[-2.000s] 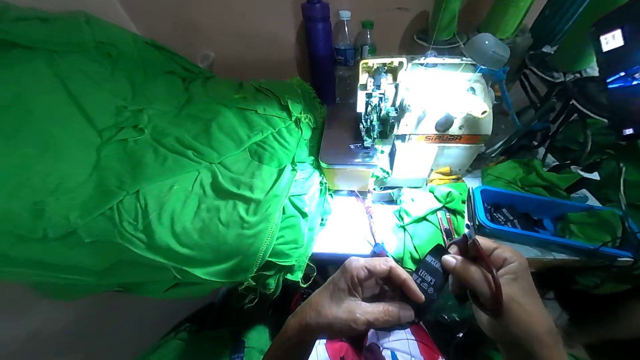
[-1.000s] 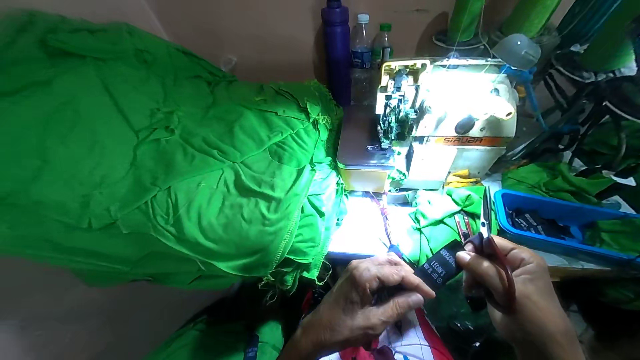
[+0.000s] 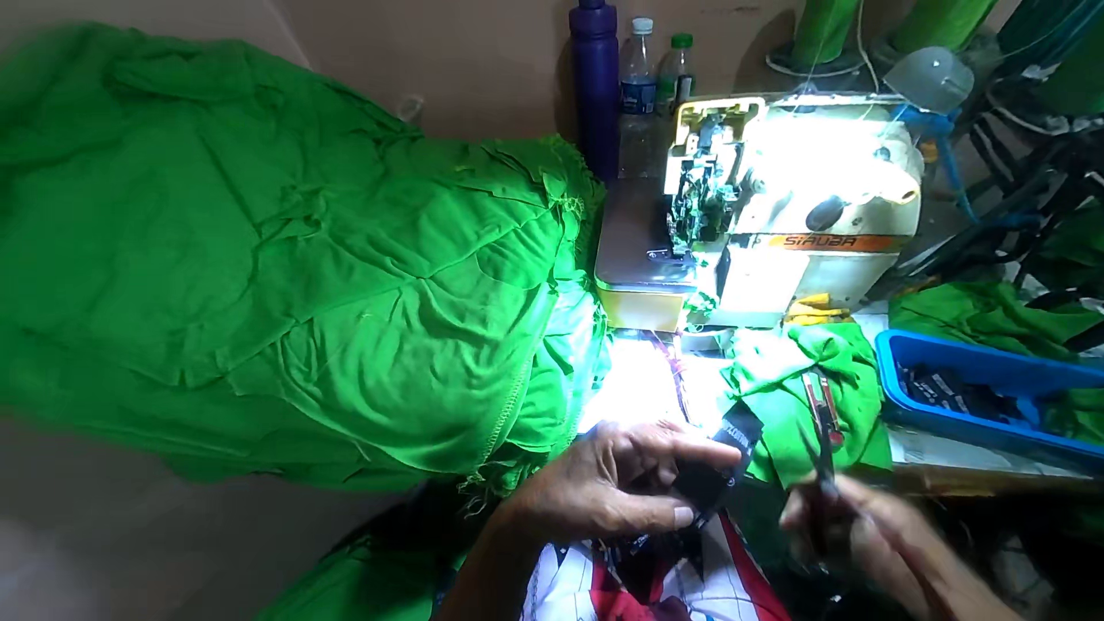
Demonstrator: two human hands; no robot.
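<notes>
My left hand (image 3: 621,483) holds black fabric labels (image 3: 720,466) with light printing between thumb and fingers, over a red and white garment at the bottom. To its right, my right hand (image 3: 862,526) is closed around scissors (image 3: 824,466), blurred, their blades pointing up and apart from the labels. Beyond the hands stands a white Siruba overlock sewing machine (image 3: 819,198), its lamp glaring on the work plate. A small red-handled tool (image 3: 822,407) lies on green cloth (image 3: 776,414) right of the machine's front. More black labels (image 3: 957,392) lie in a blue plastic tray (image 3: 992,431).
A large heap of green fabric (image 3: 302,276) fills the left, reaching the machine's side. Behind stand a purple bottle (image 3: 595,95) and two clear plastic bottles (image 3: 638,73). Green thread cones (image 3: 824,34) are at the upper right. The table edge (image 3: 992,485) runs below the tray.
My right hand with the scissors has moved down and away from the labels, which it was touching before. The left hand still holds them.
</notes>
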